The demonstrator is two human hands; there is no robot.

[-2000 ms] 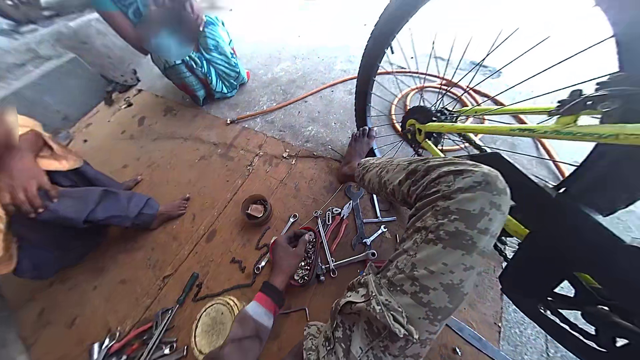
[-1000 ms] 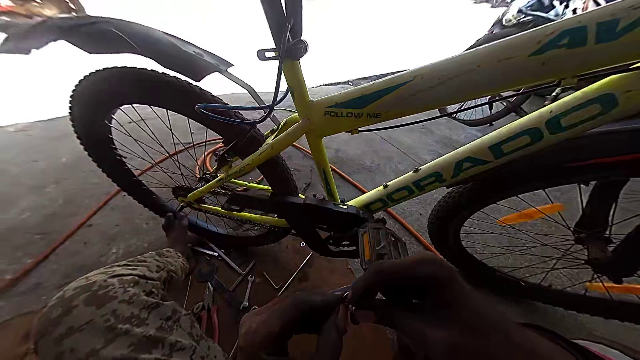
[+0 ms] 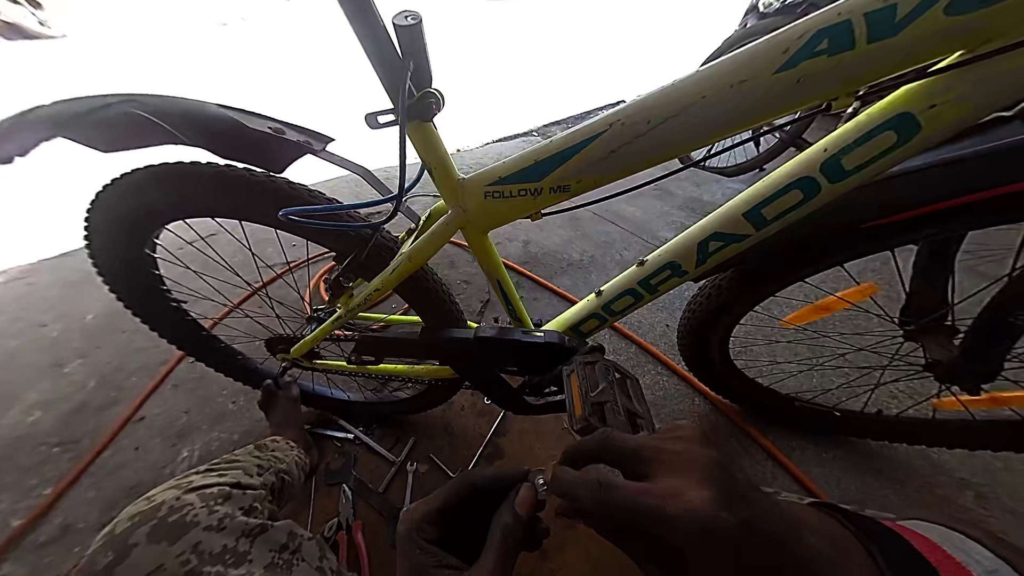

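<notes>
Low in the head view, my left hand [image 3: 472,524] pinches a small shiny metal part [image 3: 541,483], perhaps a nut or bolt, between thumb and fingers. My right hand [image 3: 656,488] meets it from the right, its fingertips at the same part; whether they grip it too is hidden. Just beyond stands a yellow-green bicycle frame [image 3: 464,204], with a black plastic pedal [image 3: 606,396] right above my right hand. The rear wheel's tyre [image 3: 120,240] is at the left, and a black chain guard [image 3: 480,348] runs toward the crank.
Open-end wrenches [image 3: 410,480], red-handled pliers [image 3: 349,536] and hex keys [image 3: 444,466] lie on the brown ground board beside my camouflage-clad leg [image 3: 208,520]. An orange hose [image 3: 144,400] loops behind the bicycle. The front wheel [image 3: 704,336] stands at right, and a black mudguard [image 3: 160,120] juts out upper left.
Two seconds ago one of my hands was in a red container of small parts; now both hands are together around a small metal part. The view has swung over to the bicycle.
</notes>
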